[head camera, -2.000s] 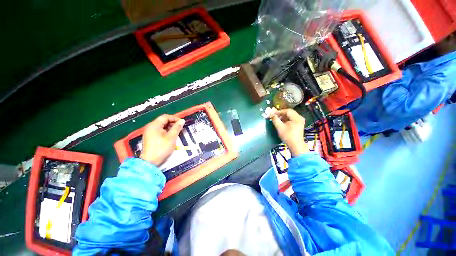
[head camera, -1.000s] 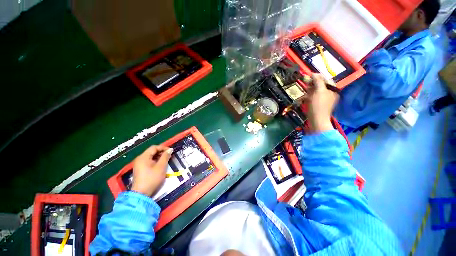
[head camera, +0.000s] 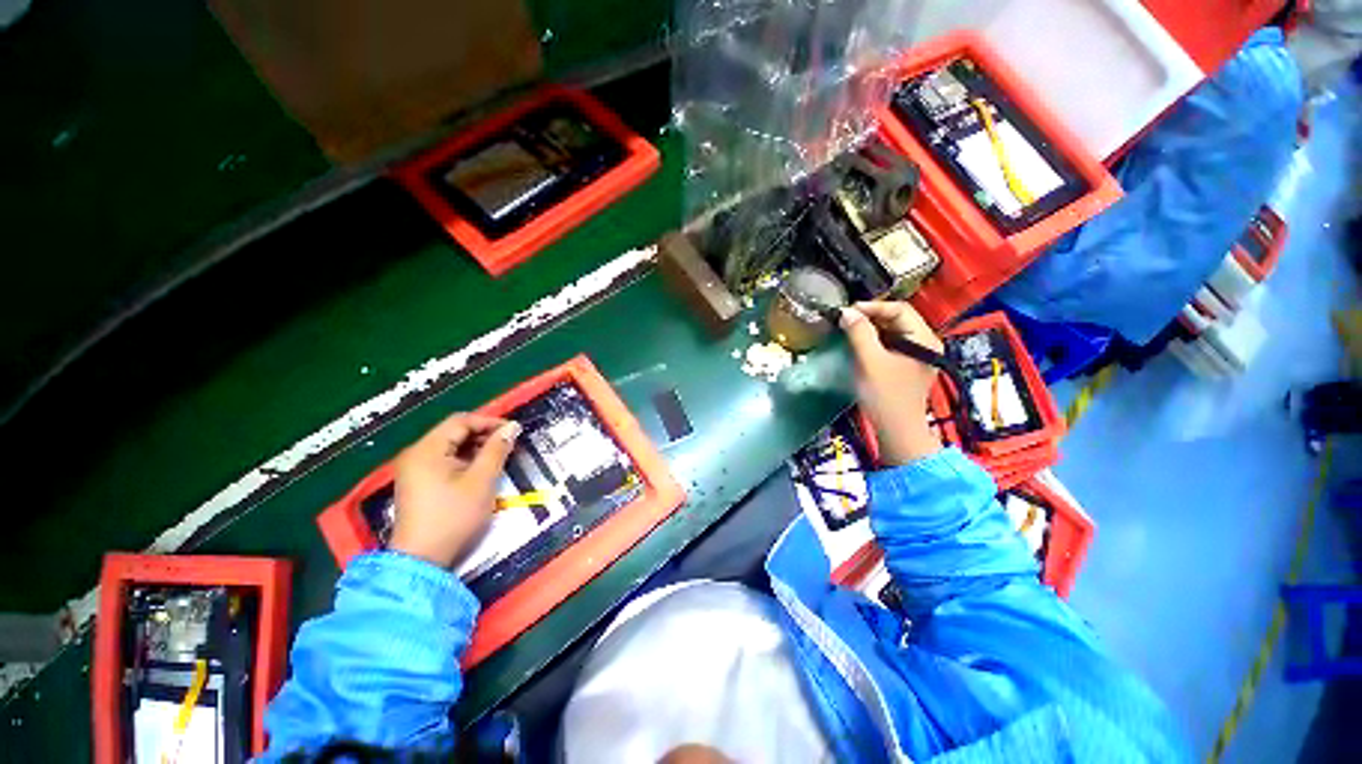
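An opened tablet (head camera: 560, 515) with a white battery and an orange strip lies in a red-orange frame (head camera: 635, 436) on the green bench. My left hand (head camera: 448, 485) is over its upper left part, with a tiny pale piece (head camera: 510, 430) pinched at the fingertips. My right hand (head camera: 896, 373) holds a black soldering iron (head camera: 914, 351), its tip at the round amber jar (head camera: 805, 311). A pile of small pale yellow pieces (head camera: 768, 360) lies beside the jar. A small dark flat rectangle (head camera: 674, 415) lies right of the frame.
Framed tablets lie at the lower left (head camera: 191, 657), on the green conveyor (head camera: 530, 172), at the upper right (head camera: 996, 149) and stacked at right (head camera: 998, 391). A brown block (head camera: 699, 284), iron stand (head camera: 901, 251) and clear plastic bag (head camera: 769, 105) stand behind the jar. A person in blue (head camera: 1165, 224) is at right.
My right hand went from the pale pieces to the stand area, took hold of the soldering iron, and brought it to the jar. My left hand stays over the tablet. The camera view has shifted.
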